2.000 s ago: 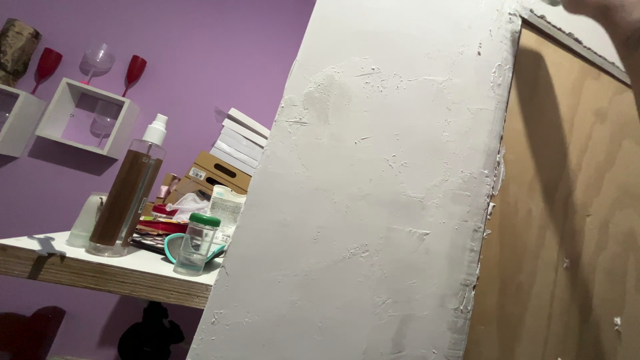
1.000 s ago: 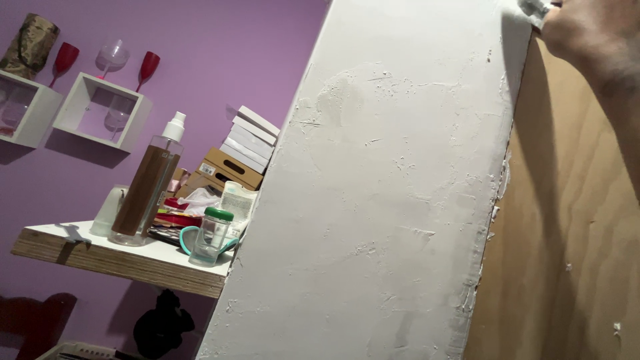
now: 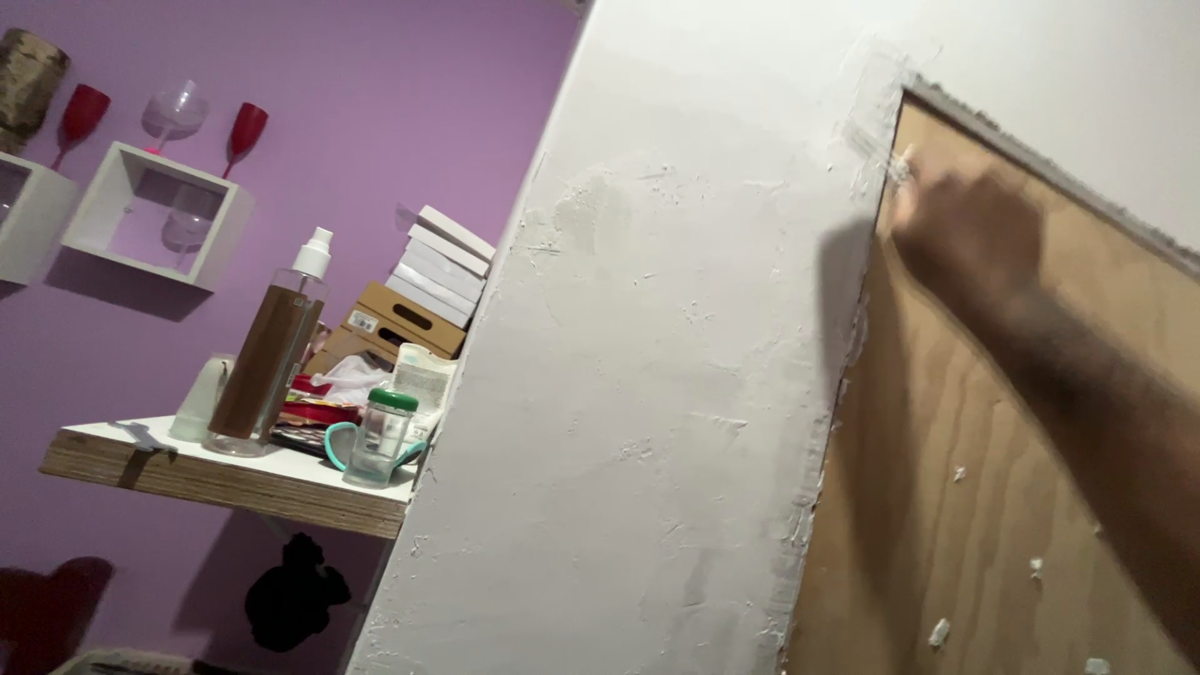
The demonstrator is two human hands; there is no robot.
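My right hand is closed, thumb side toward the edge where the white plastered wall meets a plywood panel. At its fingertips is a small whitish thing, blurred, perhaps a tool's end or a lump of filler; which cannot be told. Fresh-looking smears and ridges of white filler mark the wall around the panel's upper left corner. White blobs dot the plywood below my forearm. My left hand is out of view.
At the left, a shelf with a plywood edge bears a spray bottle, a green-lidded cup and cardboard boxes. White box shelves with goblets hang on the purple wall.
My right hand has come down from the top right corner to the plywood's upper left edge. The view has shifted, showing more of the panel's top edge.
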